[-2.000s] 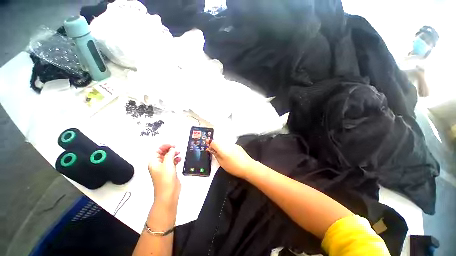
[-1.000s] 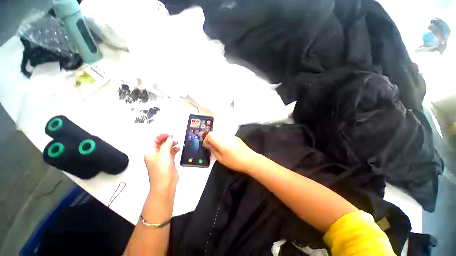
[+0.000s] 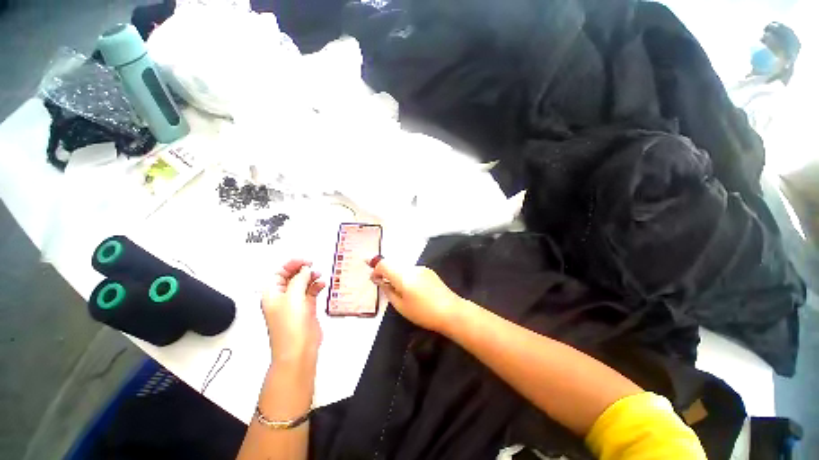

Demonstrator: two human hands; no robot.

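A smartphone (image 3: 353, 274) lies on the white table with a pale pink, list-like screen lit. My right hand (image 3: 409, 289) is at its right edge, fingertips over the screen and fingers curled. A small dark thing shows at these fingertips; I cannot tell if it is held. My left hand (image 3: 292, 305) is raised left of the phone, with thumb and fingertips close together; whether they pinch something small is too blurred to tell. A black garment (image 3: 449, 377) lies under my right forearm and towards my lap.
Three black thread cones (image 3: 162, 292) lie at left, near a thin loop (image 3: 215, 368). Small black fasteners (image 3: 247, 193) are scattered behind my left hand. A bottle (image 3: 148, 85), white plastic bags (image 3: 296, 108) and heaped black garments (image 3: 629, 189) stand farther back. A masked person (image 3: 772, 58) is at upper right.
The phone screen has changed from dark with icons to a pale pink list. The view has shifted slightly. Both hands have stayed in nearly the same places beside the phone.
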